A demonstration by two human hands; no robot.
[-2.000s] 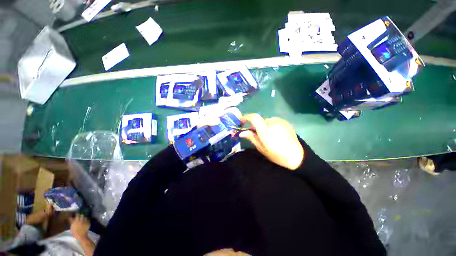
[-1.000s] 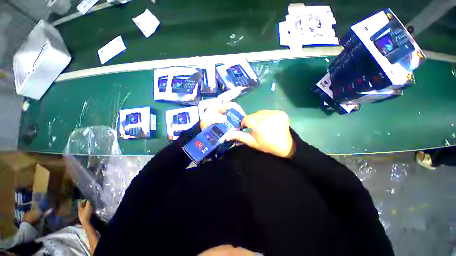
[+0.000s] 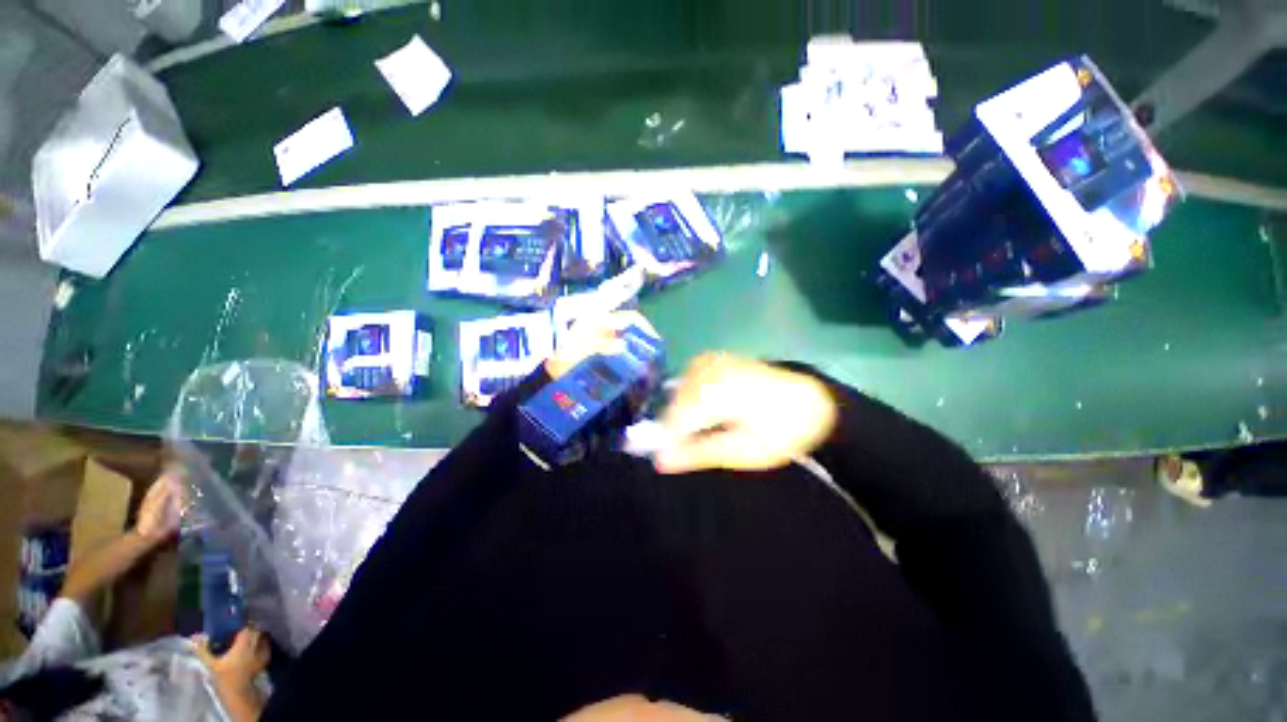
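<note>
A dark blue retail box (image 3: 590,395) is held just in front of my chest at the bench's near edge. My left hand (image 3: 590,347) grips it from behind, mostly hidden by the box. My right hand (image 3: 741,412) is blurred beside the box's right end, with a small white piece (image 3: 645,436) at its fingertips. Other retail boxes lie face up on the bench: one at the left (image 3: 376,356), one next to my left hand (image 3: 503,356), and several behind (image 3: 500,251).
A tall box stack (image 3: 1009,212) leans at the right. White carton pieces (image 3: 861,99) lie behind, a white bin (image 3: 113,167) far left. Clear plastic (image 3: 247,409) hangs at the near left edge. A seated coworker with a brown carton (image 3: 99,508) is lower left.
My right hand has drawn back from the box's top towards its lower right end. The coworker's hands have moved apart, one now low with a blue box.
</note>
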